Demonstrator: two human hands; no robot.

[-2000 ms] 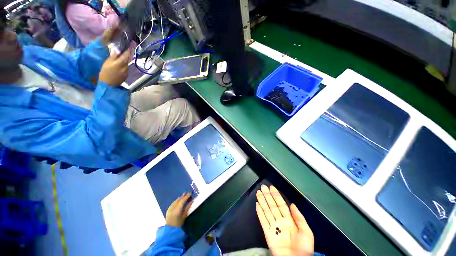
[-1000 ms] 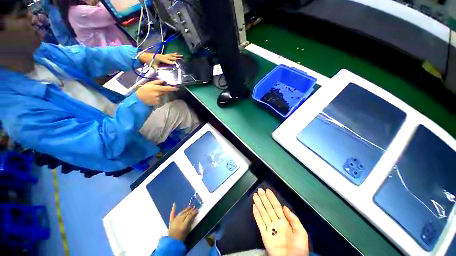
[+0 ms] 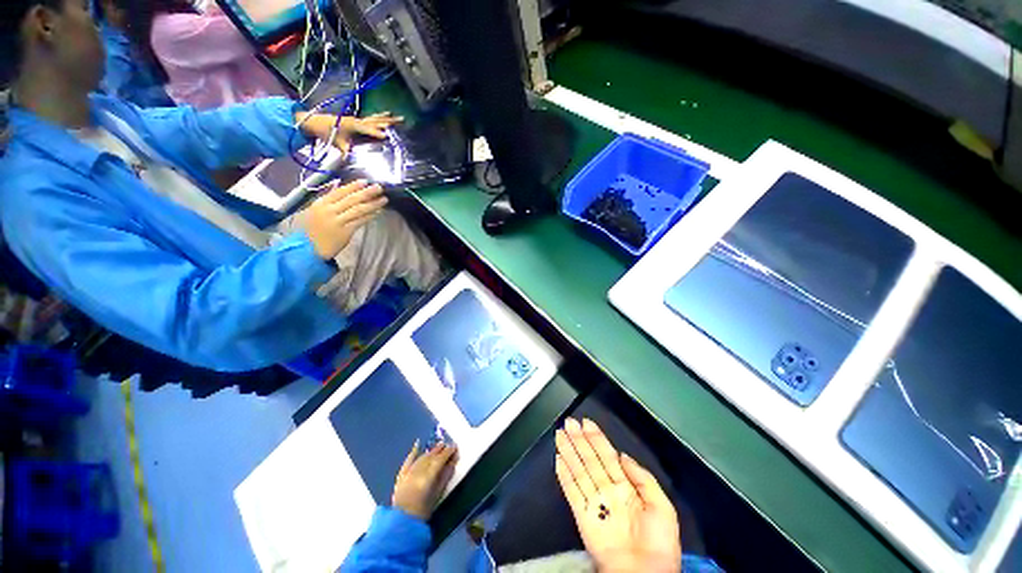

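My right hand point(image 3: 620, 517) is palm up at the bottom centre, with a few tiny black pieces point(image 3: 603, 512) lying on the palm. My left hand point(image 3: 424, 479) is palm down at the camera corner of a dark blue tablet point(image 3: 381, 431) in the lower white foam tray point(image 3: 294, 495). Its fingers cover part of that corner; whether they grip a piece is hidden. A second, film-covered tablet point(image 3: 471, 356) lies beside it in the same tray, its camera rings point(image 3: 518, 366) showing.
A higher white tray point(image 3: 641, 293) with two film-covered tablets point(image 3: 753, 322) is on the green bench at right. A blue parts bin point(image 3: 661, 185) with black pieces and a monitor stand point(image 3: 510, 213) stand behind. A worker in blue point(image 3: 213, 280) sits at left.
My left hand has moved slightly up and right at the tablet's corner. My right palm has shifted a little left. The neighbour's hands have moved down onto a device on the bench.
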